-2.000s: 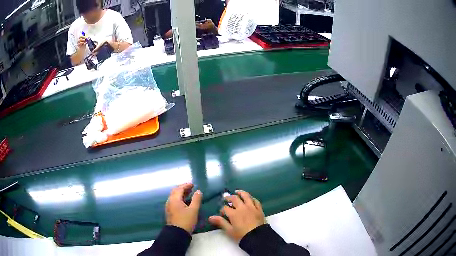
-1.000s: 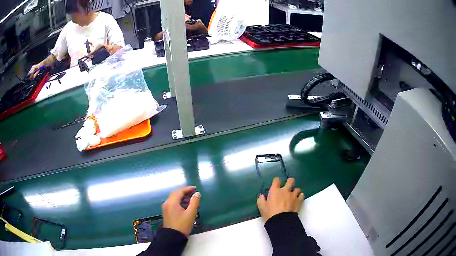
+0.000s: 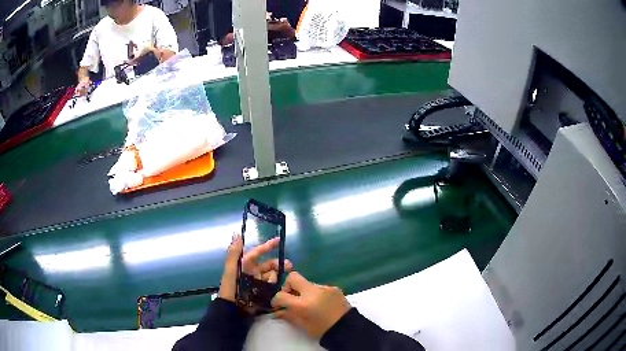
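A black phone middle frame [image 3: 282,240] stands tilted upright in front of me, its long opening showing my fingers behind it. My left hand [image 3: 250,264] holds it from behind and along its left side. My right hand [image 3: 310,301] has its fingertips at the frame's lower right corner; whether they pinch a small part is hidden. Another middle frame [image 3: 149,312] lies on the green bench surface [image 3: 357,253] to the left, partly hidden by my left sleeve. A third frame [image 3: 42,293] lies at the far left.
A white sheet [image 3: 439,301] edges the bench. A yellow tube [image 3: 26,307] lies at left. A metal upright [image 3: 261,103] stands by the dark belt [image 3: 329,137], which carries an orange tray [image 3: 185,173] with a plastic bag. An off-white machine [image 3: 570,226] is at right. A person [image 3: 130,41] sits opposite.
The frame that lay under my right hand is now lifted between both hands. My right hand has moved left. The person opposite has moved an arm.
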